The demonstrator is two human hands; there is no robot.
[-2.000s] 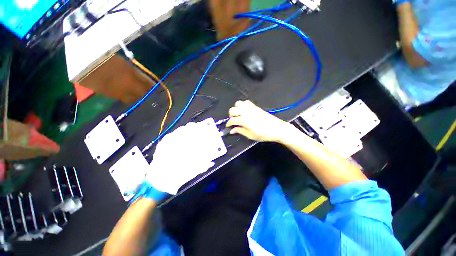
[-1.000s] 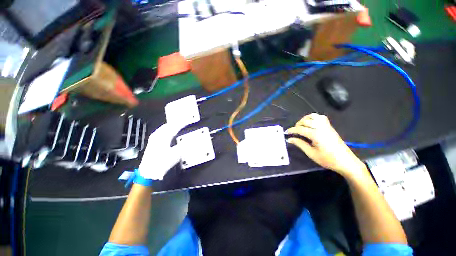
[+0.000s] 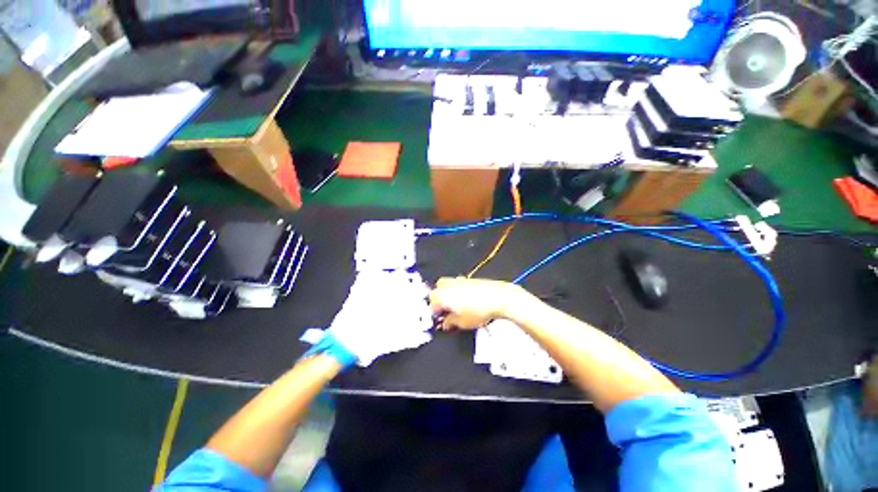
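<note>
My left hand, in a white glove with a blue band at the cuff, lies on a white square unit that it mostly hides. My bare right hand has its fingers pinched at that unit's right edge; what they pinch is too small to tell. Another white square unit lies just behind, with a blue cable at its right edge. White units lie partly under my right forearm. A thin orange lead hangs from the riser towards my right hand.
Black units with white edges are stacked at left. A mouse lies inside the blue cable loop. The white riser carries adapters and stacked units below the monitor. More white units sit below the bench edge. A person's sleeve shows at far right.
The view has turned up, showing the monitor. My right hand has left the right-hand white units and moved left to the middle unit. My left hand now covers that unit.
</note>
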